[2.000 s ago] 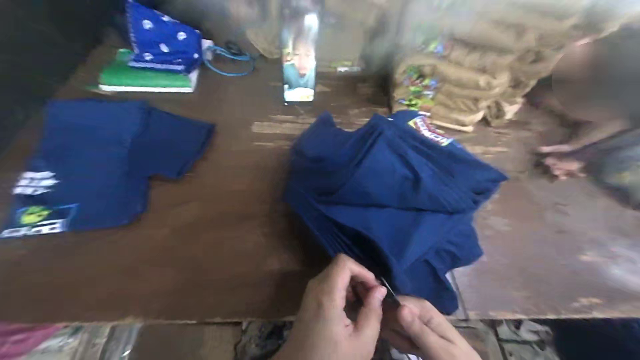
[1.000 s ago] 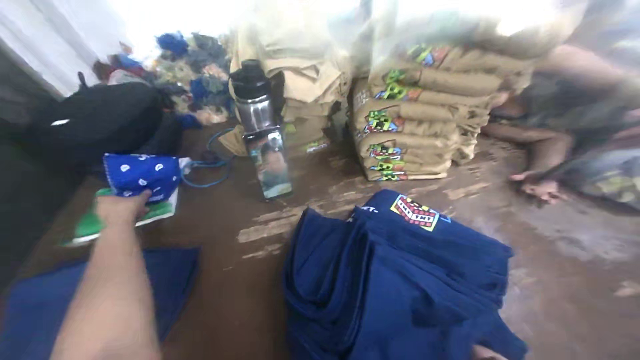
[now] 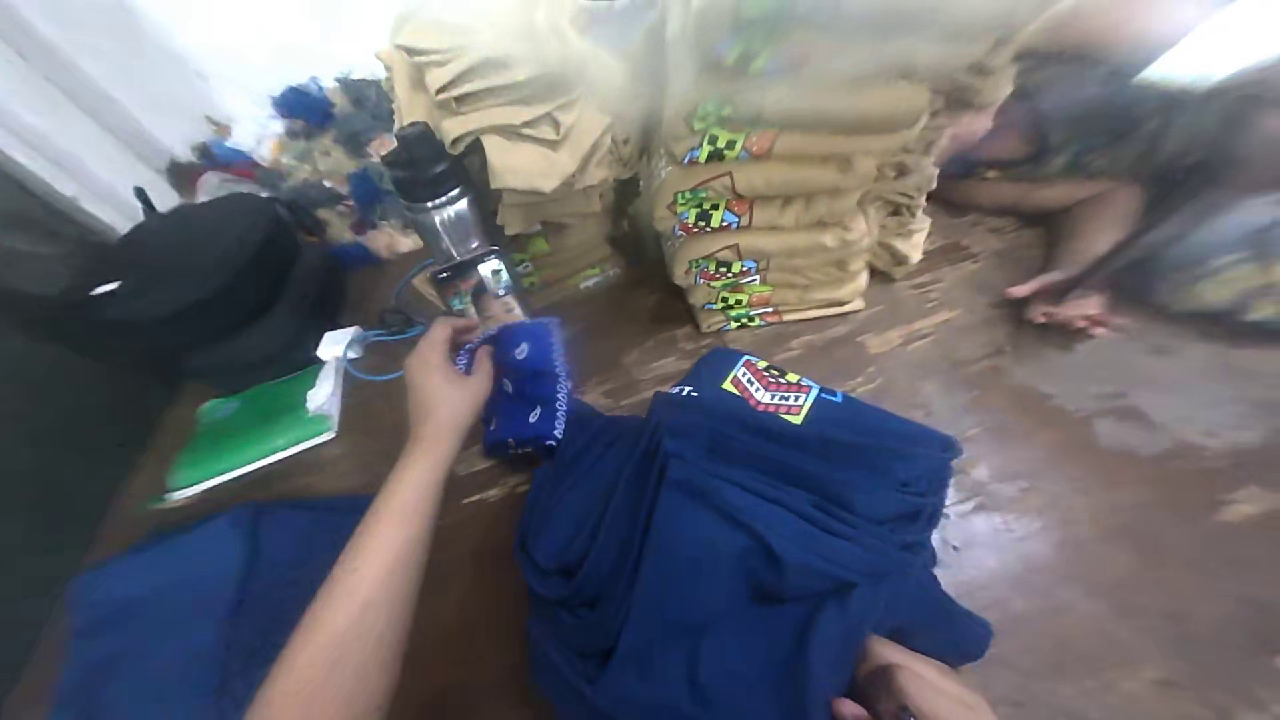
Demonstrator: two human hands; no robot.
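My left hand grips a folded blue paisley bandana in front of a phone that leans on a metal bottle with a black cap. At the lower right, my right hand lies at the near edge of a heap of navy printed shirts; its fingers are partly hidden, and a small dark thing shows by them, too blurred to name. Another navy garment lies flat at the lower left, partly behind my left forearm.
A green book with a white adapter and blue cable lies at left, near a black bag. Stacks of tan printed shirts stand behind. Colourful fabric scraps are piled at back left. Another person's hand rests at right.
My left hand has carried the blue bandana from the green book rightward to the phone. Two seconds ago both hands were together at the near edge of the navy shirts. The view has shifted.
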